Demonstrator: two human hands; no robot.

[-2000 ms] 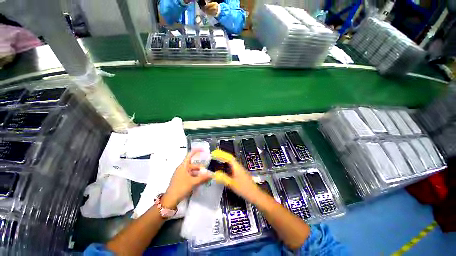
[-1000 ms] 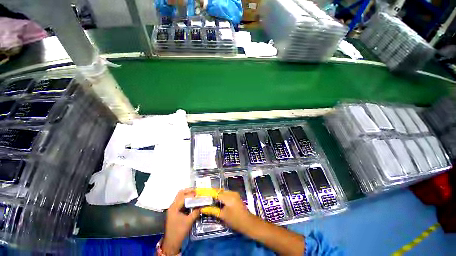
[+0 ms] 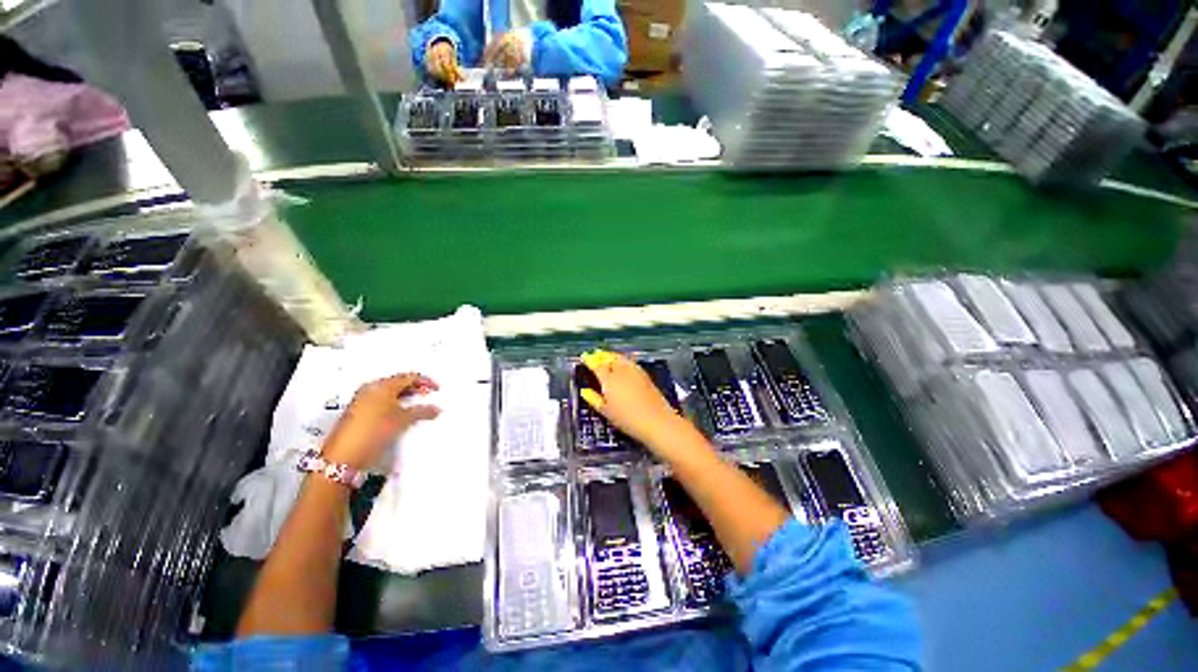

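A clear blister tray lies in front of me with keypad phones in two rows. In its left column, two phones sit in white sleeves, one at the back and one at the front. My right hand, with yellow finger cots, has its fingertips at the top of the second back-row phone, which still lies in its pocket. My left hand is over the pile of white sleeves, fingers spread, with no sleeve visibly gripped.
A tall stack of trays with dark phones stands at left beside a wrapped pole. A stack with bagged phones stands at right. Beyond the green belt, a person in blue sleeves handles another tray.
The second sleeved phone now lies in the front-left pocket. My hands have parted: the left moved over the sleeve pile, the right up to the second back-row phone.
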